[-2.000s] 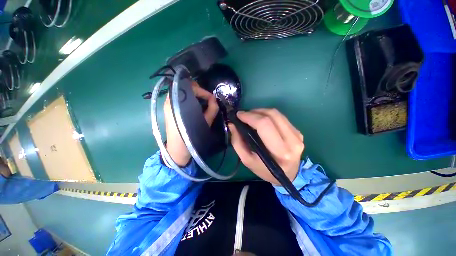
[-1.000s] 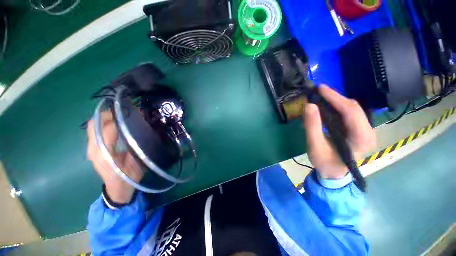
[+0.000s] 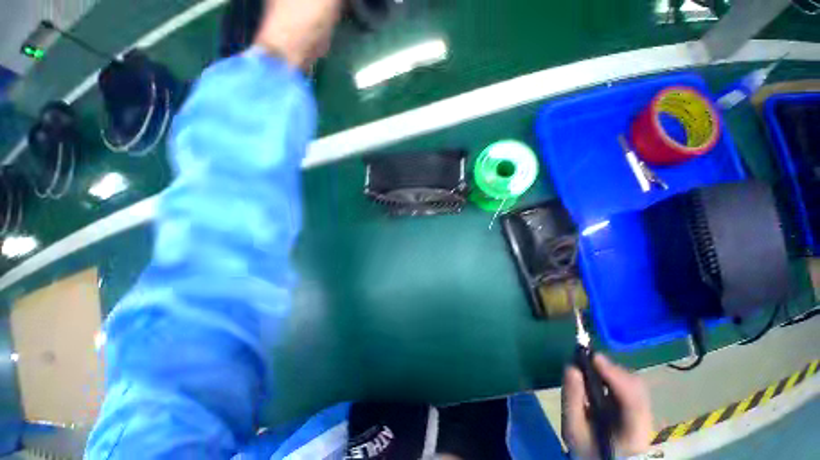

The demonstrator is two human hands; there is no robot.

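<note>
My right hand (image 3: 614, 404) holds the black soldering iron (image 3: 593, 382) at the lower right. The iron's metal tip points up at the yellowish tip cleaner (image 3: 562, 299) on the near end of the black stand (image 3: 544, 238); whether it touches is unclear. My left arm stretches across the left side. My left hand (image 3: 299, 25) is at the top edge over the conveyor, blurred and partly cut off. Dark blurred shapes, perhaps a headset, show beside it; its fingers and grip are hidden.
A fume fan (image 3: 418, 182) and green solder spool (image 3: 504, 171) stand behind the green mat (image 3: 405, 310). A blue tray (image 3: 620, 314) holds a red tape roll (image 3: 676, 126) and a dark ribbed box (image 3: 719, 252). Headsets (image 3: 135, 101) sit on the conveyor at left. A tan board (image 3: 56, 350) lies left.
My left hand has moved from over the mat up to the conveyor, and the headset has left the mat. The iron has moved down to the near end of the stand.
</note>
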